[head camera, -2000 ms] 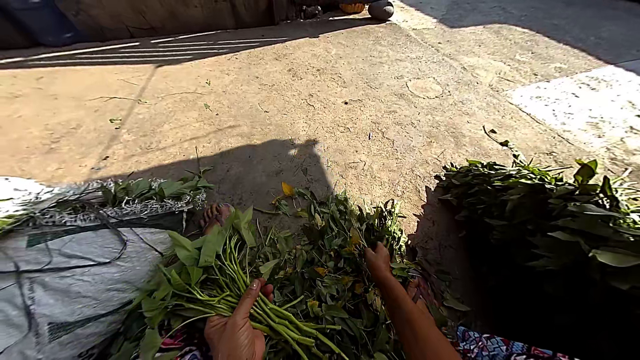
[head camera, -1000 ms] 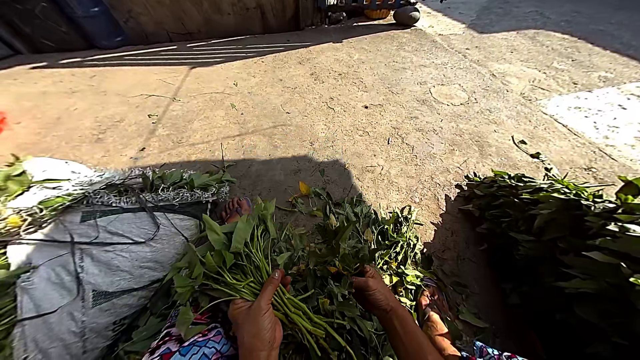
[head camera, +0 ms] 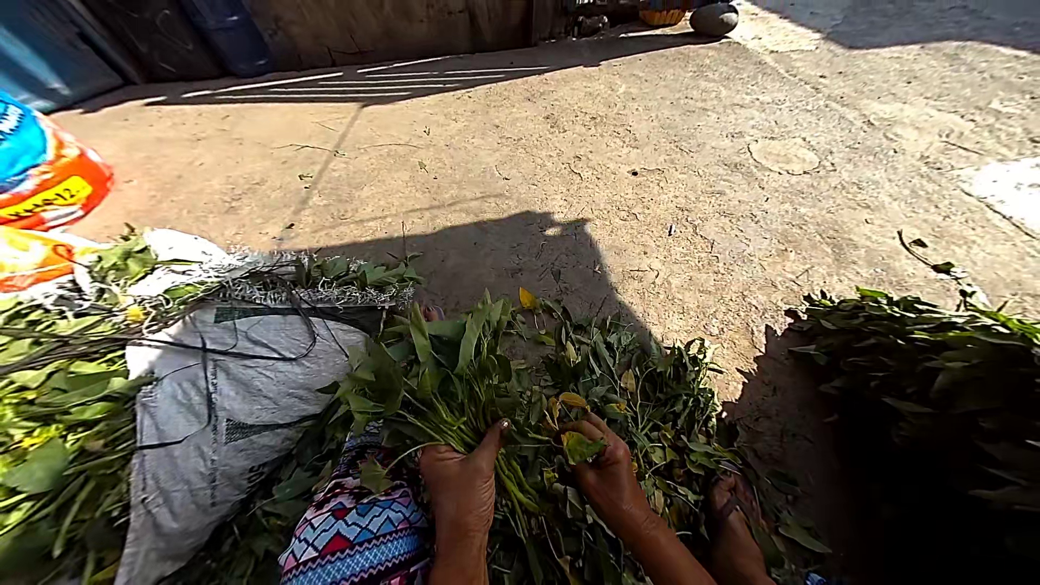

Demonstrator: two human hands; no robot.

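My left hand (head camera: 463,483) is closed around a bunch of leafy green stems (head camera: 443,414), its leaves pointing up and away and the stem ends showing below the thumb. Just right of it, my right hand (head camera: 605,463) pinches a few leaves, some yellow, one green and yellow (head camera: 581,447). Below and beyond both hands lies a loose heap of leafy greens (head camera: 666,406) on the ground. Part of the right fingers is hidden by leaves.
A white woven sack (head camera: 244,390) with black straps lies left, beside more greens (head camera: 57,455). Behind it stands an orange and blue printed bag (head camera: 65,175). A large pile of leafy stems (head camera: 918,357) is at right. A bare foot (head camera: 735,520) rests near the heap.
My right hand has come in from the right, closer to the bunch in my left hand, and now has yellowish leaves at its fingers. The view has swung left, bringing in the printed bag.
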